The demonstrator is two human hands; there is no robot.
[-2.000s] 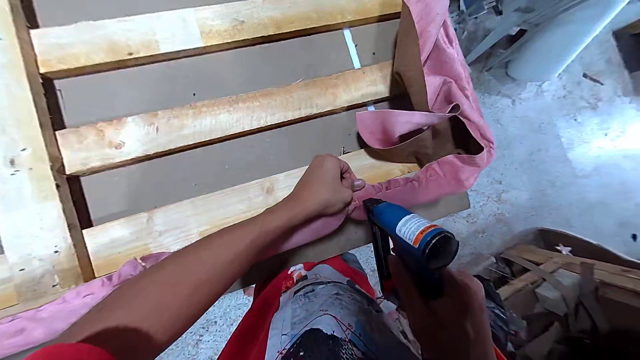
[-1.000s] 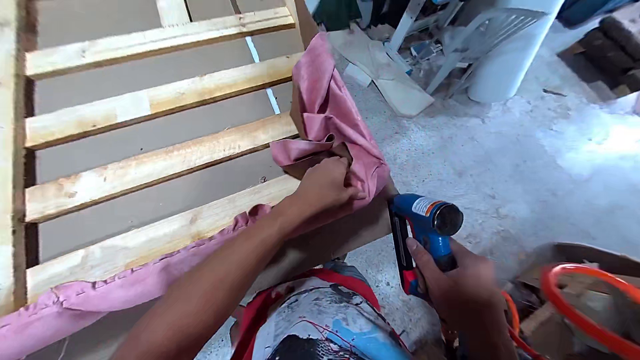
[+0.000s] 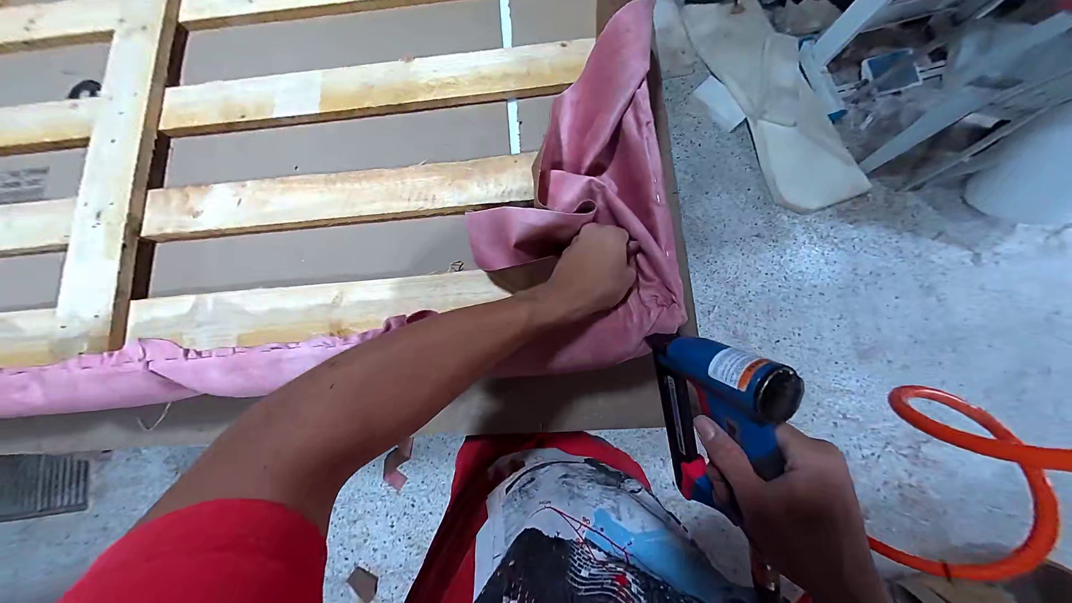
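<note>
My left hand [image 3: 593, 266] grips the bunched pink fabric [image 3: 615, 167] near the corner of a slatted wooden frame [image 3: 377, 191]. My right hand [image 3: 775, 494] is closed around the handle of a blue pneumatic staple gun [image 3: 724, 385]. The gun's nose touches or nearly touches the fabric at the corner. Along the near edge, the pink fabric is folded over the wood with a row of staples in it. A loose flap of fabric curls up beside my left hand, whose fingertips are partly hidden in the folds.
An orange coiled air hose [image 3: 988, 448] loops at the right. Cardboard [image 3: 586, 398] lies under the frame. Beyond the corner, a pale fabric scrap [image 3: 796, 151] lies on the speckled floor near a white plastic chair [image 3: 938, 117]. Small scraps lie on the floor by my legs.
My left hand has shifted along the fabric toward the corner, and the staple gun has moved from the near edge to the corner. The orange hose has come into view.
</note>
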